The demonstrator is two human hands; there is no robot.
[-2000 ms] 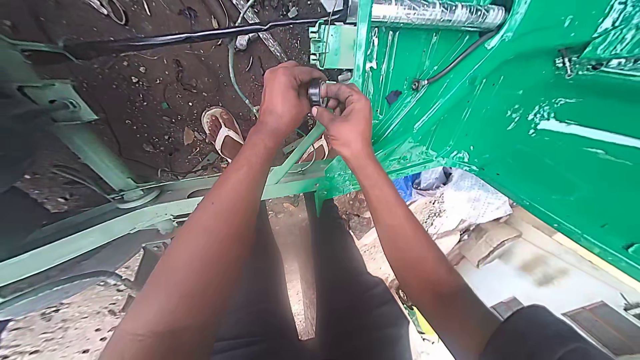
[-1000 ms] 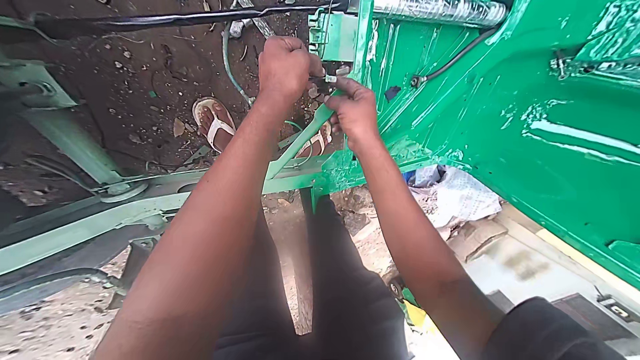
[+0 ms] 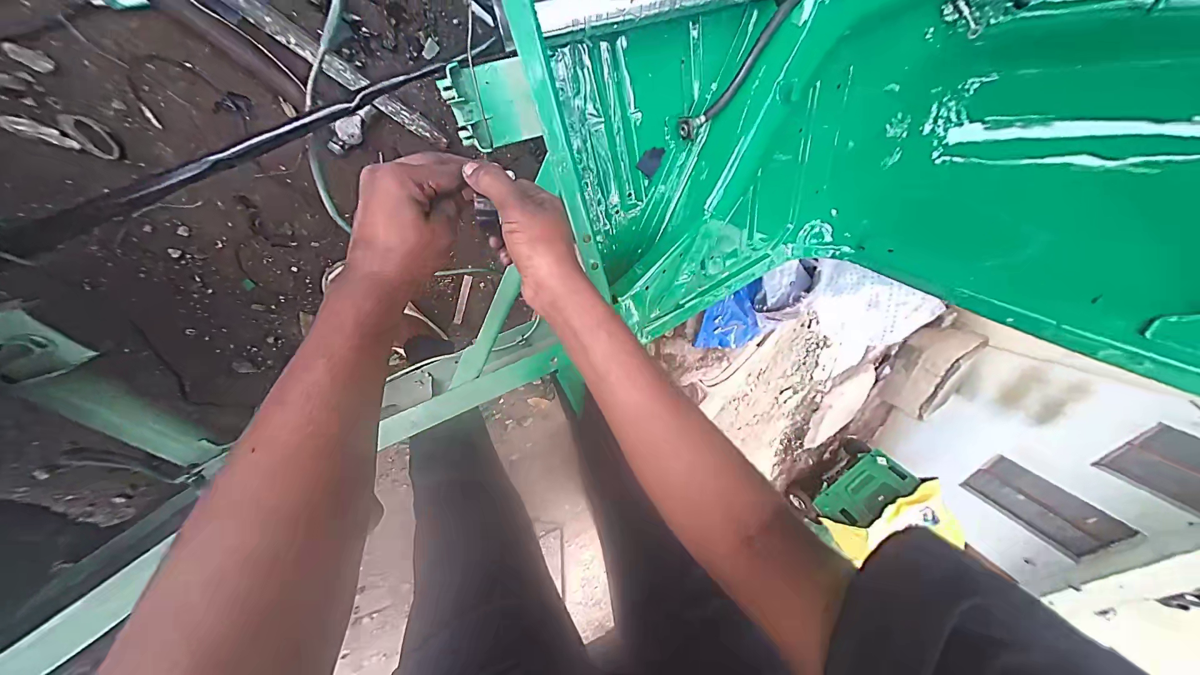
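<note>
My left hand [image 3: 408, 211] and my right hand [image 3: 530, 220] meet at the fingertips just left of a green painted metal upright. Between them my right hand grips a small black object [image 3: 487, 214], mostly covered by the fingers; what it is cannot be told. The left fingers are curled against the right fingertips, and whether they hold a part of it is hidden. Above the hands, a light green metal bracket [image 3: 511, 101] juts from the upright. A green diagonal brace [image 3: 489, 328] runs below my right hand. Right of the hands stands a glossy green vehicle body panel [image 3: 900, 169].
A black wrapped cable or tube [image 3: 216, 167] crosses the soil behind my hands. A grey hose [image 3: 323, 178] hangs near my left hand. The green lower frame rail [image 3: 469, 398] crosses before my legs. A short hose [image 3: 750, 61] is fixed to the panel. Rubble and a green case [image 3: 867, 487] lie at the right.
The view has shifted, with the frame and hands now lying differently in it. My hands, apart a second ago, are together at the fingertips again.
</note>
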